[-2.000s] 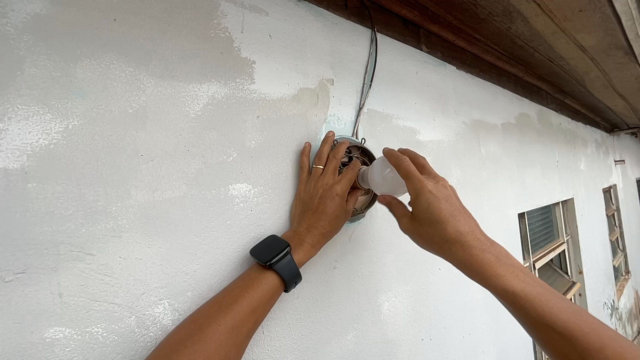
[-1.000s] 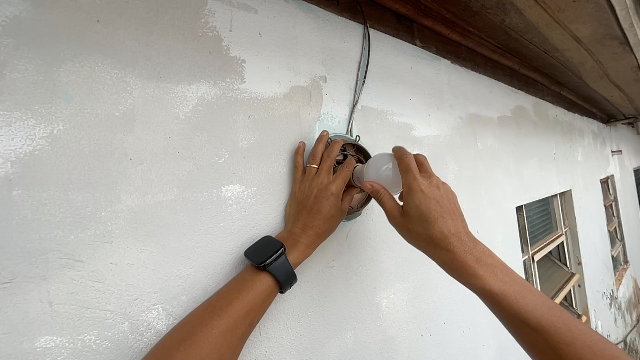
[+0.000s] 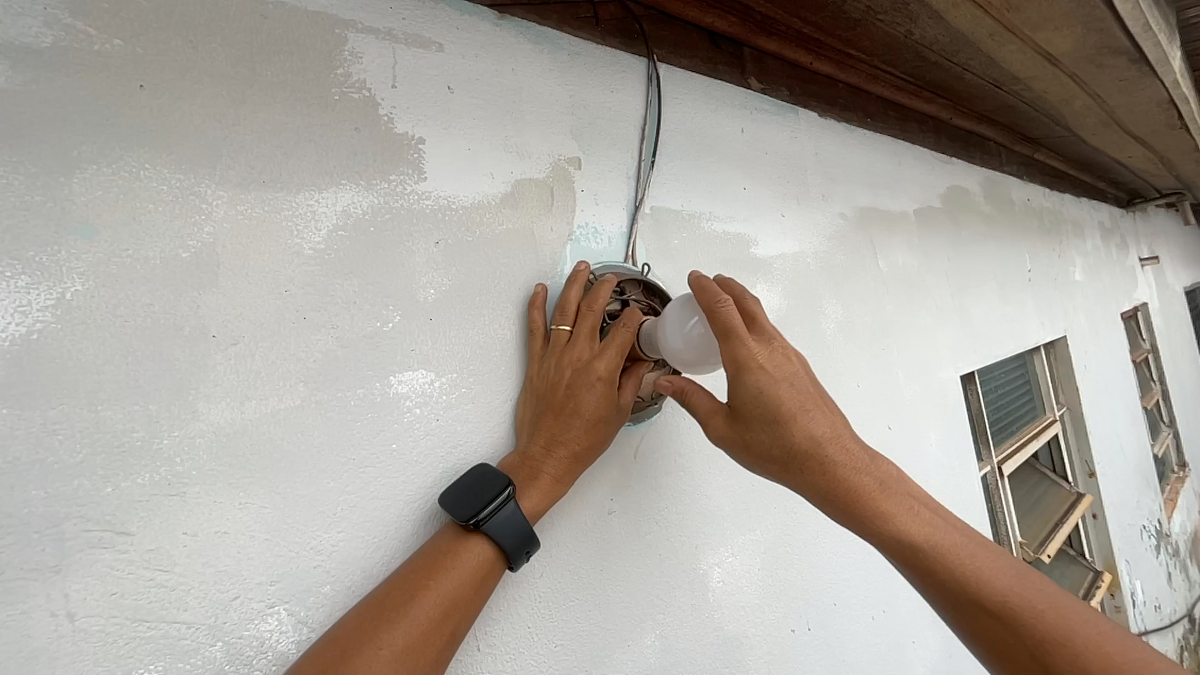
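A round metal light fixture base is fixed to the painted wall, with wires inside it. In its middle a white light bulb sits in a lamp socket, pointing out from the wall. My left hand lies over the left side of the base, its thumb and forefinger around the socket. My right hand is at the bulb's right side, the fingers touching its upper right; the thumb is apart from the glass, below it. Part of the base is hidden behind my left hand.
Electrical wires run down the wall from the wooden eave to the fixture. To the right are a louvered window with tilted panes and a second window farther along the wall.
My right thumb has come away from the bulb, and the right fingers have opened around it. My left hand has stayed at the socket.
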